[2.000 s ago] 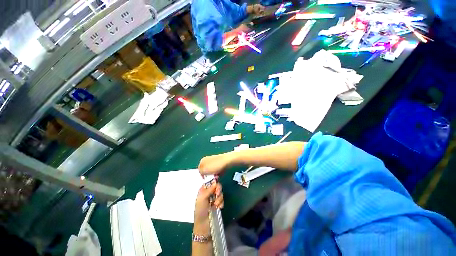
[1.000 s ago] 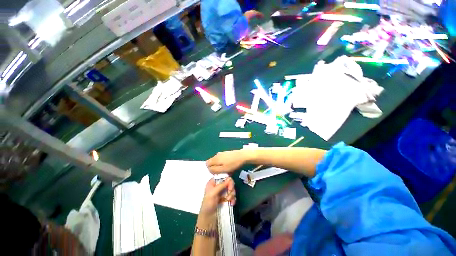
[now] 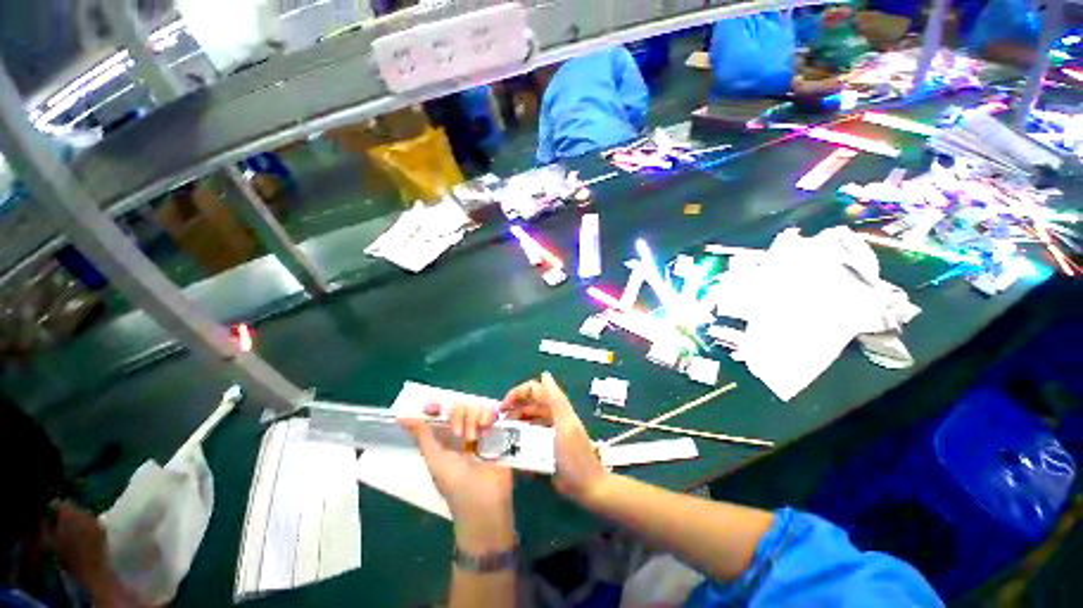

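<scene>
My left hand [image 3: 473,475] holds a long grey translucent strip [image 3: 356,424], which points to the left above the stack of white strips [image 3: 297,511]. My right hand [image 3: 558,434] is at the strip's right end, its fingers on a white flat piece [image 3: 526,449]. A small round shiny part with dark marks [image 3: 496,442] shows between the hands. A white sheet [image 3: 410,481] lies partly under the hands. Whether the strip and the white piece are joined, I cannot tell.
Crossed thin sticks [image 3: 689,430] and a white strip [image 3: 651,451] lie right of my hands. A glowing LED module pile [image 3: 665,309] and crumpled white cloth [image 3: 808,309] lie beyond. A grey metal frame [image 3: 131,255] stands left. Another person's hand [image 3: 89,552] is at lower left.
The held strip has swung from pointing down toward me to pointing left. Both hands have turned, and my right hand now grips its right end. A person's hand appears at lower left.
</scene>
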